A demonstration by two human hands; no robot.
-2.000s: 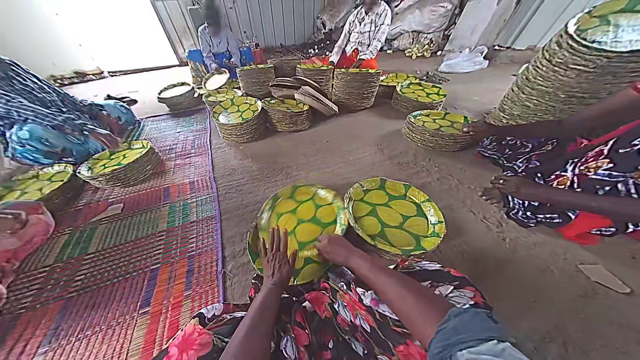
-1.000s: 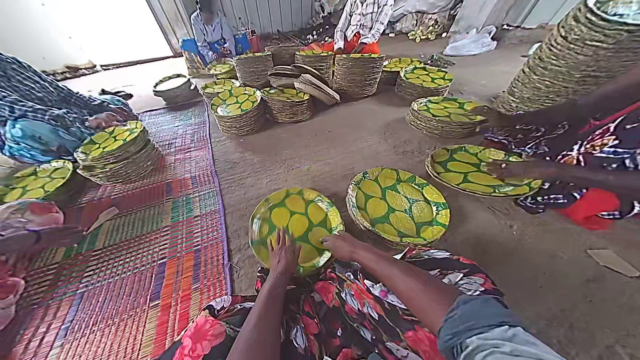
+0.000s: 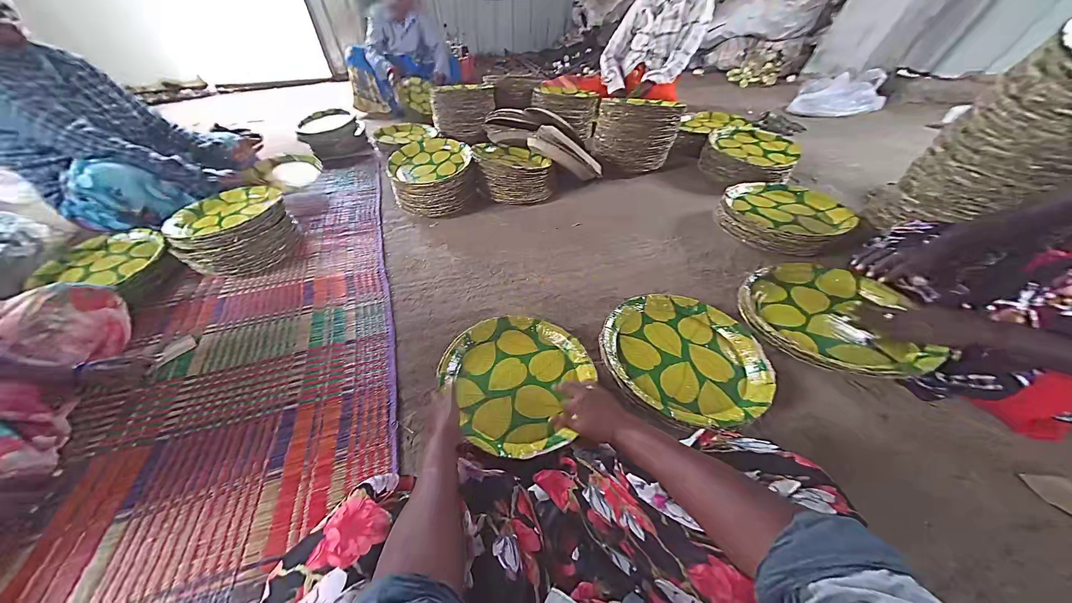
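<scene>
A round plate with a yellow leaf pattern on green [image 3: 512, 377] lies in front of my knees. My left hand [image 3: 445, 417] is at its left rim, blurred, the fingers partly hidden by the edge. My right hand [image 3: 586, 410] touches the right side of the plate, its fingers bent over the rim; whether it grips is unclear. Just right of it, a second such plate [image 3: 688, 362] tops a low stack on the floor. My floral-patterned skirt [image 3: 569, 519] lies below both plates.
At right a co-worker's hand [image 3: 888, 322] rests on another stack of plates [image 3: 804, 310]. A striped woven mat [image 3: 276, 402] covers the left floor. Further stacks [image 3: 431, 193] stand ahead, with seated people beyond. A tall leaning stack [image 3: 988, 134] rises at right, and a plastic bag [image 3: 837, 94] lies behind.
My left hand has moved from the plate's face to its left rim. The co-worker's stack at right, absent from its present spot two seconds ago, now lies beside the second plate.
</scene>
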